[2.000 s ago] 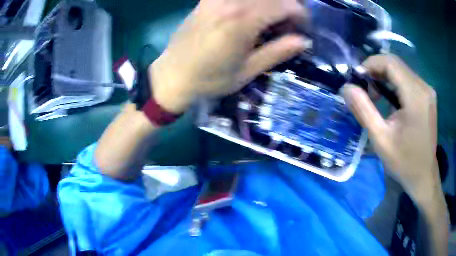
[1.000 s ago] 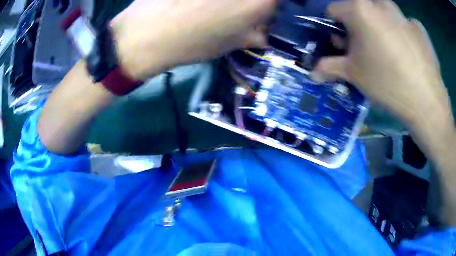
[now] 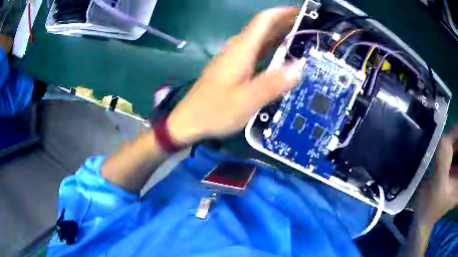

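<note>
An open white housing (image 3: 315,174) lies tilted in front of me. Inside it are a blue main board (image 3: 301,113) on the left and a glossy black block (image 3: 389,133) on the right. Coloured wires (image 3: 346,37) run along the top of the board. A white cable (image 3: 380,206) loops over the lower right rim. My left hand (image 3: 241,85) grips the left side of the housing, its thumb over the board's upper left edge. My right hand (image 3: 443,183) is at the far right edge of the picture, blurred and partly cut off, beside the housing; its fingers are unclear.
Another white housing (image 3: 103,25) stands at the upper left on the green mat (image 3: 170,65), with a purple-grey ribbon cable (image 3: 140,25) hanging out. A blue sleeve (image 3: 14,83) of another person is at the left edge. The pale bench rail (image 3: 80,95) runs at lower left.
The housing has been turned, so the board now lies on the left and the black block on the right. My left hand has moved to its left side; my right hand has moved away to the far right.
</note>
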